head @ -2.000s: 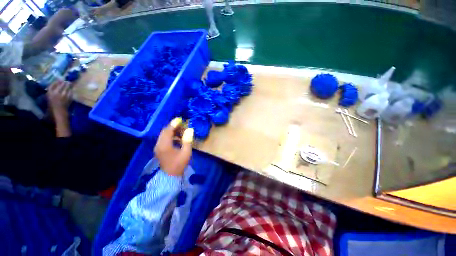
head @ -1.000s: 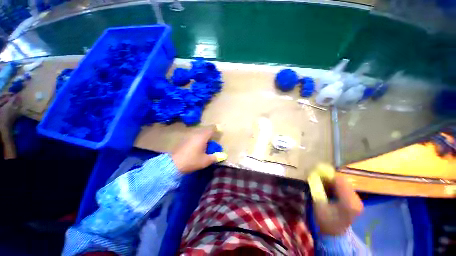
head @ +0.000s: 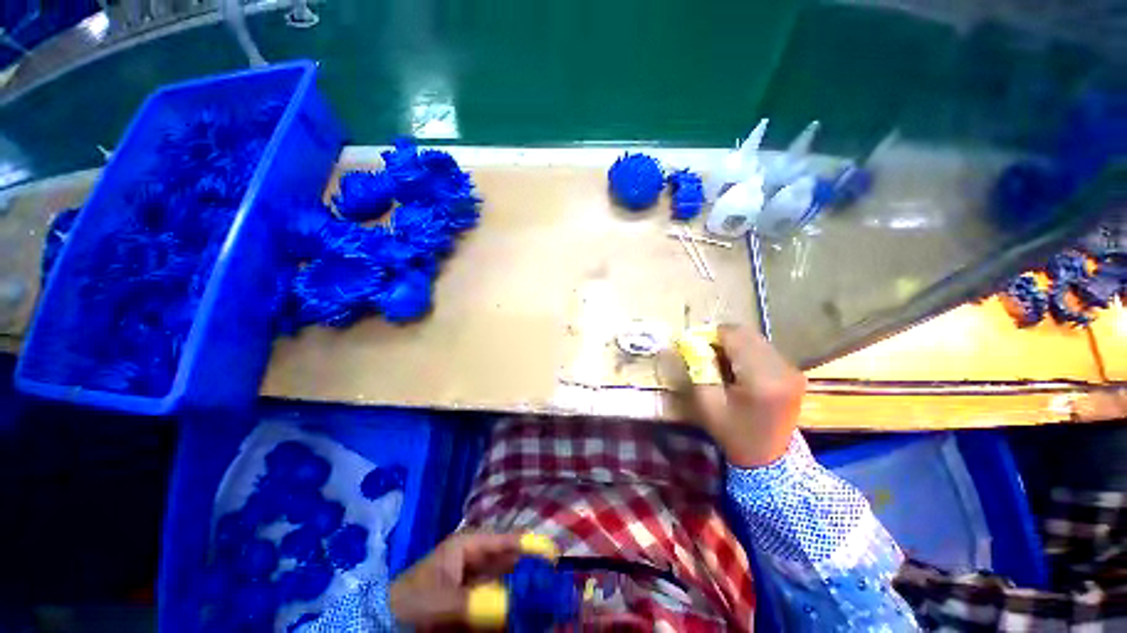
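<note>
My left hand (head: 464,587), with yellow finger cots, is low in front of the checked apron and holds a blue hair piece (head: 541,594) between its fingertips. My right hand (head: 742,390), also with yellow finger cots, is over the bench just right of the small round glue dish (head: 639,341). Its fingertips are close together; whether they hold a thin stick is too blurred to tell. The dish stands on a pale card (head: 593,366).
A blue crate (head: 235,266) of spiky pieces stands at left, with loose blue pieces (head: 371,266) beside it. Sticks (head: 695,254) and white bottles (head: 738,204) are at the back. The warming box (head: 915,359) is at right. Lower bins (head: 426,451) flank the lap.
The view has turned right. My left hand, with the blue piece, has moved from the bench edge down over the lap. My right hand has moved up and left to the glue dish.
</note>
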